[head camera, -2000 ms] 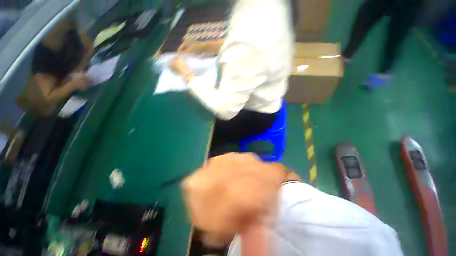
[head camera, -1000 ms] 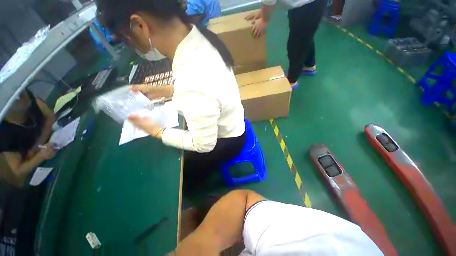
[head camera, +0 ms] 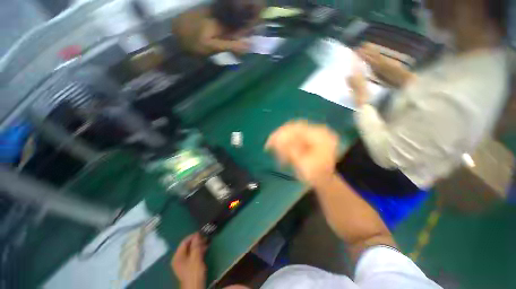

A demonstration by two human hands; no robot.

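Observation:
The picture is blurred. The test fixture's black base [head camera: 199,208] stands on the bench in front of me, with red digits lit on its front. A pale rectangular piece [head camera: 217,188] sits at its middle, beside the lit green press head [head camera: 188,163]. My left hand [head camera: 190,261] is at the base's near left corner, by a silvery knob [head camera: 209,228]; its fingertips are unclear. My right hand [head camera: 305,148] is raised to the right of the fixture, fingers curled; whether it holds anything cannot be told. A pale module [head camera: 236,139] lies behind the base.
A white sheet [head camera: 62,276] with a row of pale modules [head camera: 131,255] lies left. A thin dark stick [head camera: 282,176] lies right of the base. A person in a cream top [head camera: 452,113] sits at right, holding papers [head camera: 334,76]. Another person is across the bench.
The view has swung left, bringing the fixture and white sheet into view. My left hand has come into view at the base. My right hand now shows, raised over the bench.

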